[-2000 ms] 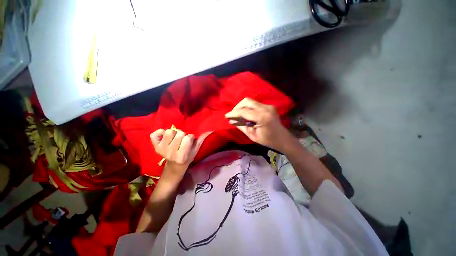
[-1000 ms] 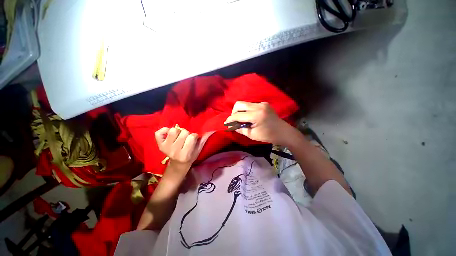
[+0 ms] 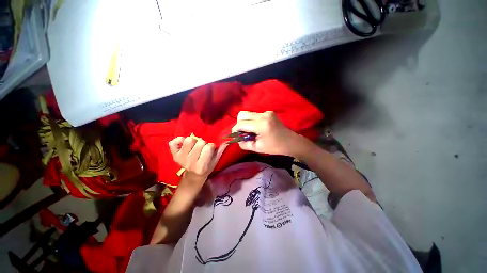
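Note:
A bright red fabric piece (image 3: 267, 98) lies bunched over my lap, below the white table's front edge. My left hand (image 3: 193, 154) is closed in a fist on the fabric, with small bits of yellow strip showing above and below the fingers. My right hand (image 3: 262, 133) holds small dark thread snips (image 3: 240, 137), their blades pointing left at the fabric edge just right of my left hand. Whether the blades touch the fabric is not clear.
The white table (image 3: 213, 48) carries a yellow strip (image 3: 113, 66) at left and black-handled scissors (image 3: 364, 17) at its right edge. A plastic tray (image 3: 37, 48) is at upper left. A bundle of yellow strips (image 3: 88, 154) lies on a red heap at left.
My right hand with the snips has moved left, closer to my left hand. The left hand keeps its hold on the fabric. The whole view has shifted slightly.

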